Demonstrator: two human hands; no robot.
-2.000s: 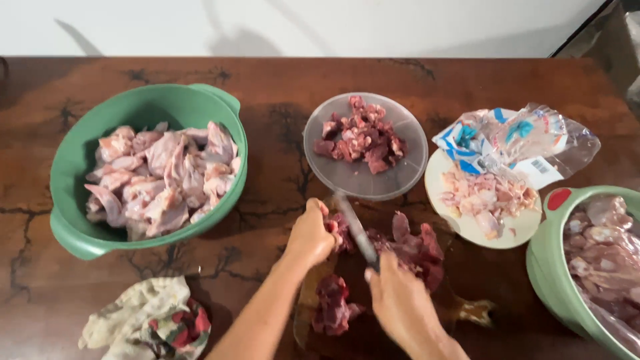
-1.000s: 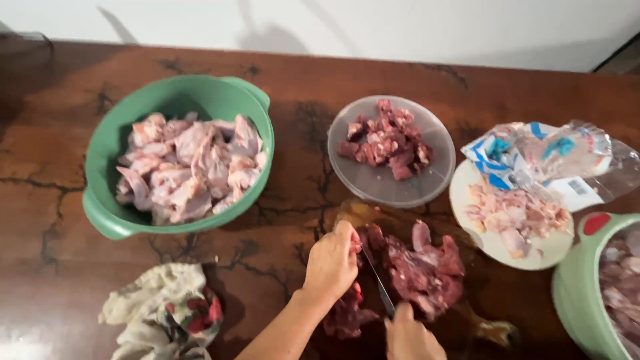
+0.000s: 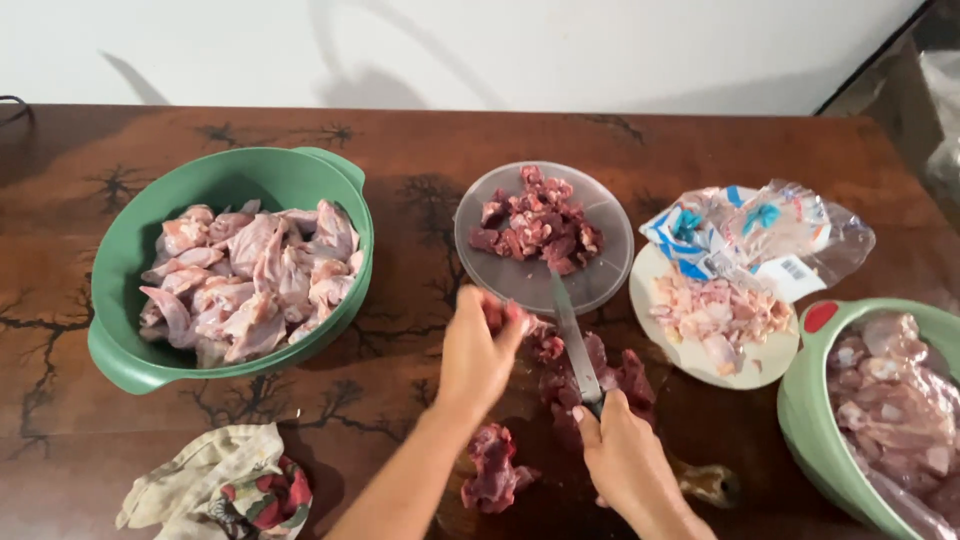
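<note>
My right hand grips the dark handle of a kitchen knife, its blade pointing away from me, with the tip at the near side of the meat on the clear plastic plate or lid. My left hand pinches a small piece of red meat between its fingers, left of the blade. Beneath and beside the knife lies a pile of dark red meat. A separate red chunk rests nearer me, between my forearms. Cut red pieces are heaped on the clear round plate or lid.
A green bowl of raw chicken pieces stands left. A crumpled patterned cloth lies in front of it. At right are a cream plate with pale trimmings, plastic packaging overlapping it, and a light-green container of raw meat.
The knife has moved from the meat beside my left hand up to the clear plate's near part. My left hand has come away from the pile, holding a small piece.
</note>
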